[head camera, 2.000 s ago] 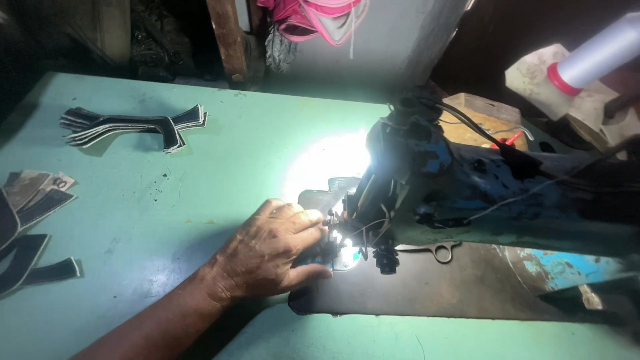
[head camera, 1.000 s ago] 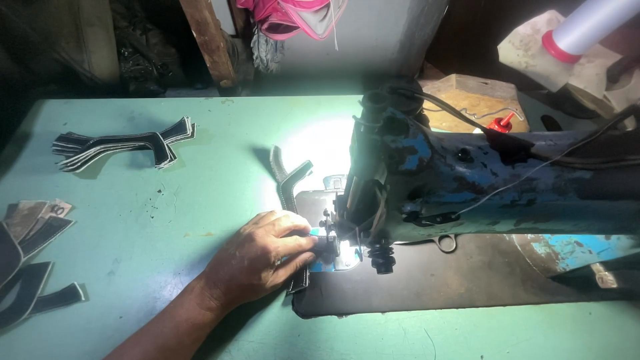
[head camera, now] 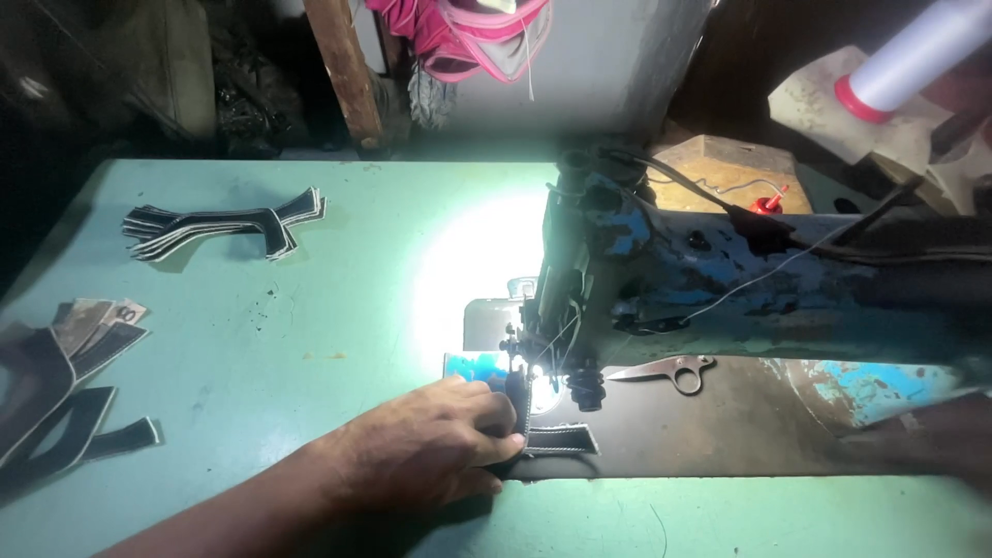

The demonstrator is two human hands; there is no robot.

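Observation:
My left hand (head camera: pixel 442 442) is shut on a dark strip piece (head camera: pixel 518 403) with pale stitching along its edge, pressed by the fingers beside the needle and presser foot of a worn blue and black sewing machine (head camera: pixel 697 287). The piece bends, and its other arm (head camera: pixel 562 439) lies to the right on the dark machine bed. At the right edge a blurred shape, seemingly my right hand (head camera: pixel 930 438), is over the bed; its fingers cannot be made out. Metal thread snips (head camera: pixel 674 372) rest on the bed, just right of the needle area.
A stack of stitched dark strips (head camera: pixel 225 225) lies at the table's back left, more pieces (head camera: pixel 70 387) at the left edge. Behind the machine are a wooden block (head camera: pixel 721 167), a red-capped item (head camera: pixel 767 203) and a white thread cone (head camera: pixel 907 66). Pink fabric (head camera: pixel 480 35) hangs beyond the green table (head camera: pixel 325 403).
The dark piece stood upright beyond my left hand a second ago; now one arm of it points right on the bed. A blurred shape has appeared at the right edge.

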